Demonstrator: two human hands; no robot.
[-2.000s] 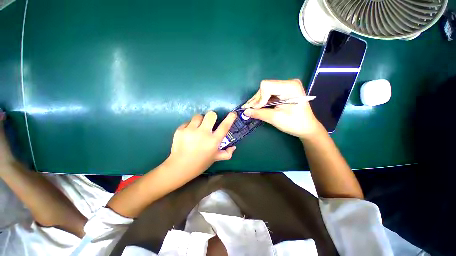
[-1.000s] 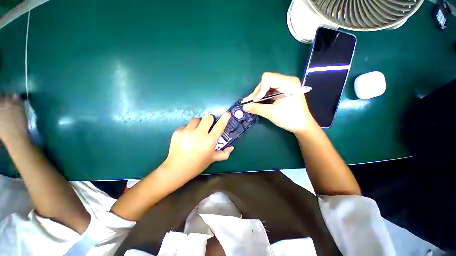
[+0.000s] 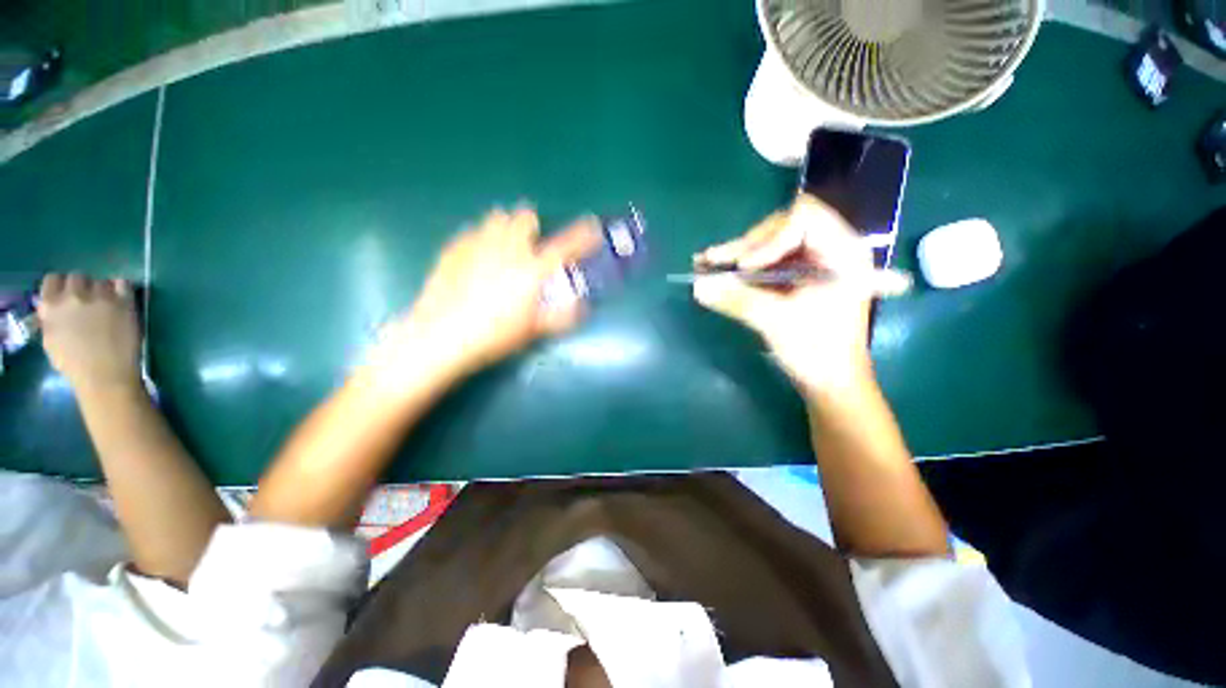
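Note:
My left hand (image 3: pixel 487 289) holds a small dark phone unit (image 3: pixel 612 265) over the green table, blurred by motion. A pale round disc shows near the unit's upper right end and a white label near my fingers. My right hand (image 3: pixel 796 289) is to the right of the unit, apart from it. It holds thin tweezers (image 3: pixel 683 277) whose tips point left towards the unit without touching it. Their pale rear end shows at the right side of the hand.
A black smartphone (image 3: pixel 863 175) lies partly behind my right hand. A white rounded case (image 3: pixel 960 253) is right of it. A fan (image 3: pixel 898 54) stands behind. A neighbour's hand (image 3: pixel 92 329) is at left by another unit (image 3: pixel 19 323). More units (image 3: pixel 1152 67) lie at upper right.
My left hand has moved the phone unit up and left, away from the tweezers. My right hand has drawn back from the unit. The view has shifted, showing more of the far strip.

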